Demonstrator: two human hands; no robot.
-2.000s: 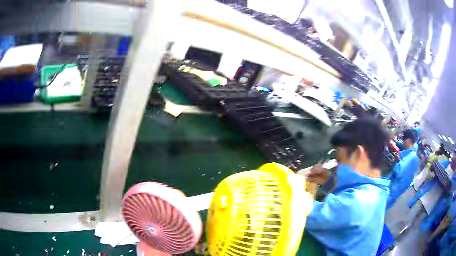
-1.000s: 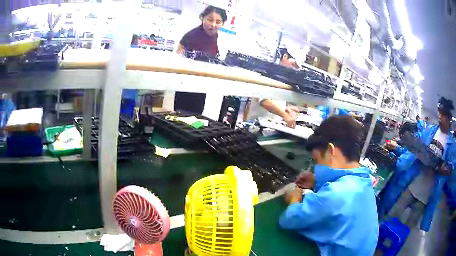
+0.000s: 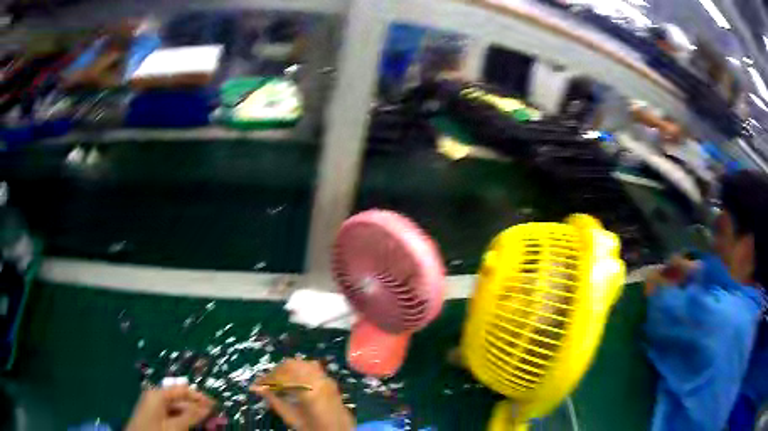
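My left hand (image 3: 171, 407) is at the bottom edge, fingers curled, blurred; a small white piece (image 3: 174, 382) shows at its fingertips, and whether it is held is unclear. My right hand (image 3: 307, 396), to its right, is closed on slim yellow tweezers (image 3: 288, 387) that point left towards the left hand. The hands are apart. Many small white pieces (image 3: 244, 349) and dark bits lie scattered on the green bench (image 3: 76, 337) behind and between the hands.
A pink fan (image 3: 389, 271) and a larger yellow fan (image 3: 543, 307) stand to the right. White paper (image 3: 318, 308) lies at the foot of a metal post (image 3: 341, 160). A white rail (image 3: 168, 279) borders the dark belt. A person in blue (image 3: 703, 337) sits at far right.
The view has swung down and left, so the fans and the person appear farther right. Both my hands, the tweezers and the scattered pieces between them have come into view.
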